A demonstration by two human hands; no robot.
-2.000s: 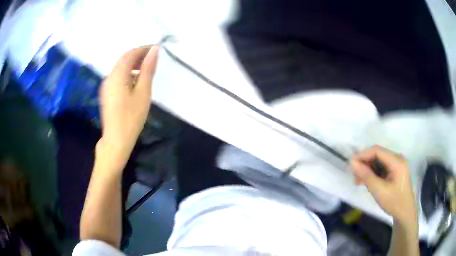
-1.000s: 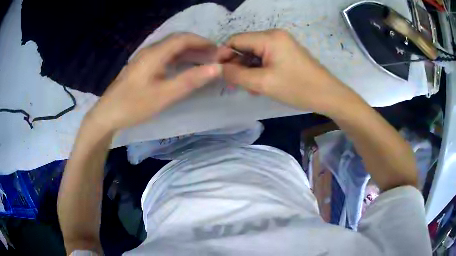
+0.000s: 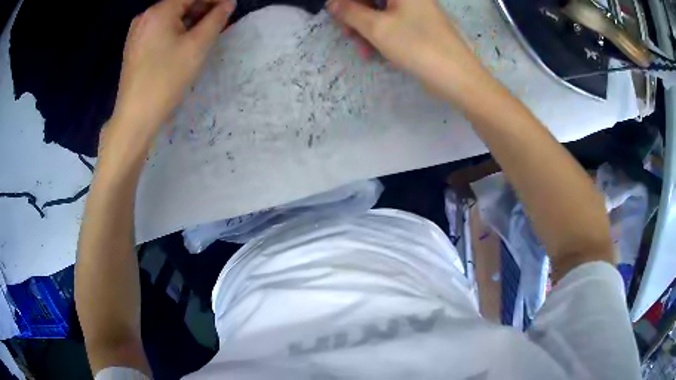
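A large black fabric piece [image 3: 67, 67] with frayed edges lies flat at the upper left of the white-covered table [image 3: 296, 141]. My left hand [image 3: 174, 44] is at the fabric's curved edge near the top rim, fingertips pinched together; what they pinch is too dark to make out. My right hand [image 3: 393, 30] is at the top centre, cut by the top rim, with its fingers curled around something dark that is mostly hidden. Thin dark tape [image 3: 55, 202] trails over the table at left.
An iron [image 3: 567, 44] with a pale wooden handle rests at the upper right, its cord at the right rim. Dark lint specks dot the cover. A plastic bag [image 3: 296, 215] hangs at the front edge. A blue crate [image 3: 41, 308] is lower left, a plastic-lined bin [image 3: 519, 237] lower right.
My hands were together at the centre one second ago; now they are apart and farther up. Earlier, the tape was stretched between them; now tape trails at left. The view has shifted.
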